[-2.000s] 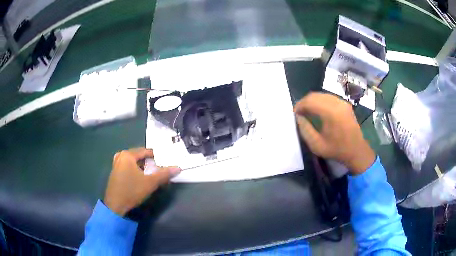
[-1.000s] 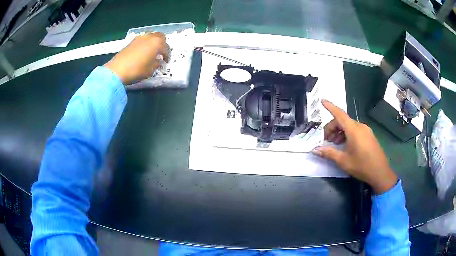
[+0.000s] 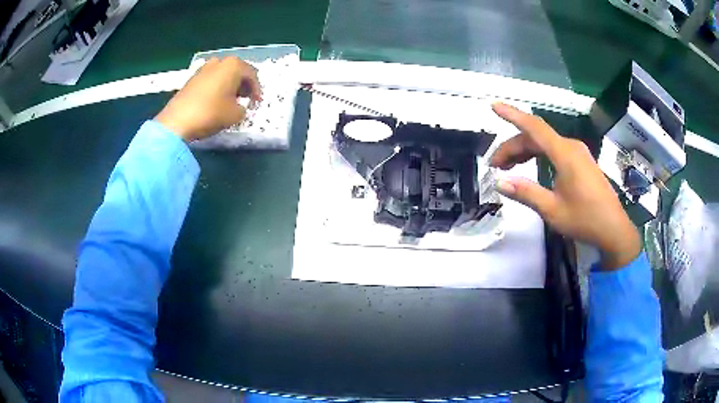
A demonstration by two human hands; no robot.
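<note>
The black plastic mechanism (image 3: 430,177) sits in its white housing (image 3: 394,236) on a white sheet (image 3: 315,260) on the bench. My left hand (image 3: 214,98) is at the clear bin of small white parts (image 3: 272,118), fingertips down among the pieces; whether it pinches one cannot be told. My right hand (image 3: 556,173) is just above the housing's right edge, thumb and fingers apart, with nothing visible in it. A thin dark lead (image 3: 347,101) runs from the bin's side to the mechanism's top left.
The black screwdriver (image 3: 563,307) lies beside my right forearm. The grey-white screw feeder (image 3: 642,130) stands at the right, with plastic bags (image 3: 684,244) in front of it. A white rail (image 3: 441,81) crosses behind the sheet. Another black part (image 3: 83,27) lies at the far left.
My left hand has gone from the sheet's lower left corner to the bin. My right hand has lifted from the sheet's edge and its fingers have spread. The view has shifted.
</note>
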